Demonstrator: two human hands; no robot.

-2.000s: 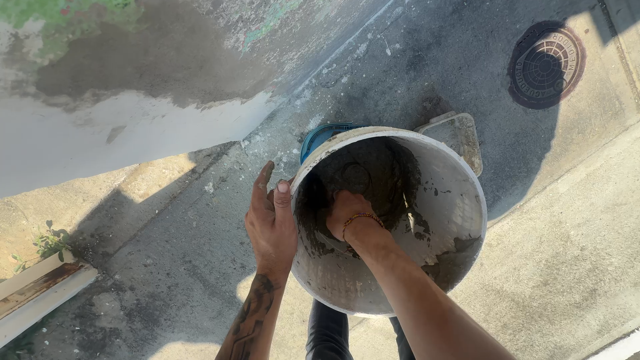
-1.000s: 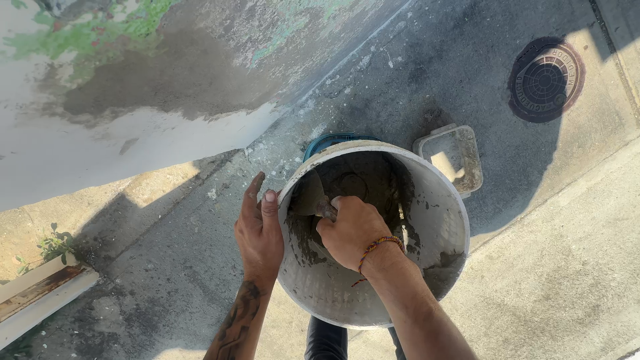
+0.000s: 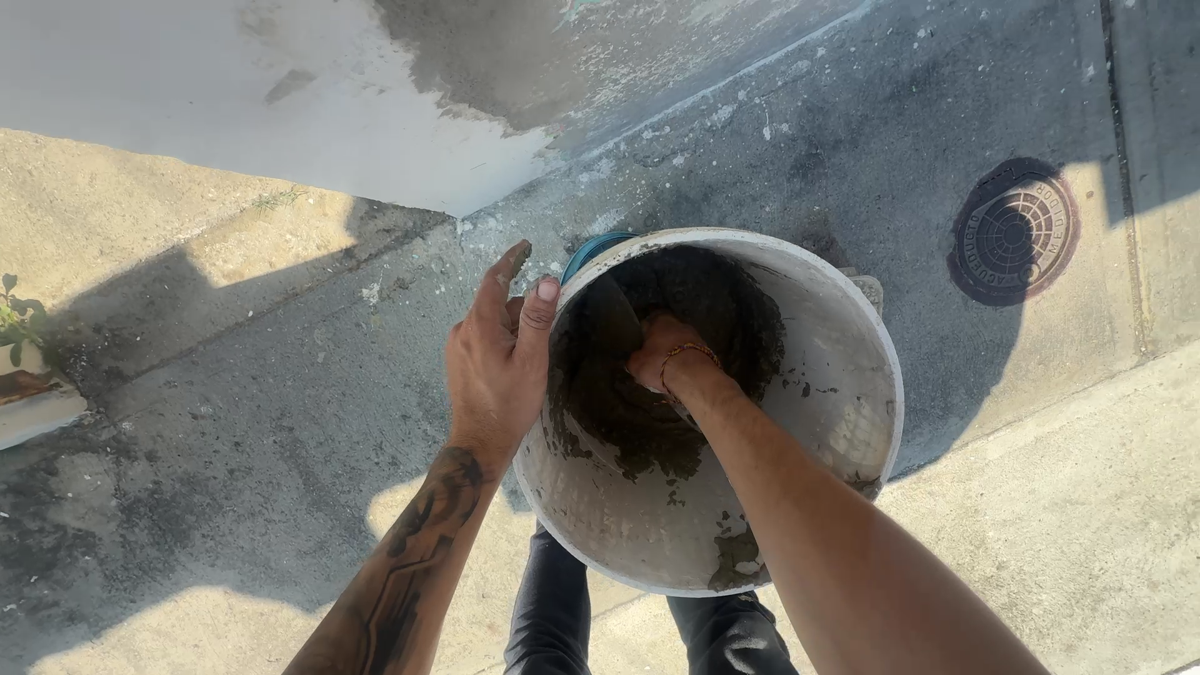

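A large white plastic bucket [image 3: 834, 441] with dark wet mortar [image 3: 712, 291] in it stands tilted toward me. My right hand [image 3: 664, 352] is deep inside, closed around the handle of what looks like a trowel; its flat, mortar-coloured blade [image 3: 614, 317] points up and left. Much of the handle is hidden by my fingers. My left hand [image 3: 497, 347] rests against the left side of the rim, thumb by the edge and fingers spread, one fingertip smeared with mortar.
A blue object [image 3: 595, 251] and the corner of a clear plastic container [image 3: 867, 289] show behind the bucket. A partly plastered wall [image 3: 375, 103] rises beyond. A round metal cover [image 3: 1015, 232] lies in the pavement at right; a planter [image 3: 37, 408] is at far left.
My right hand has moved about inside the bucket with the tool and now sits lower in it. The bucket now covers most of the clear container, which showed more fully a second ago.
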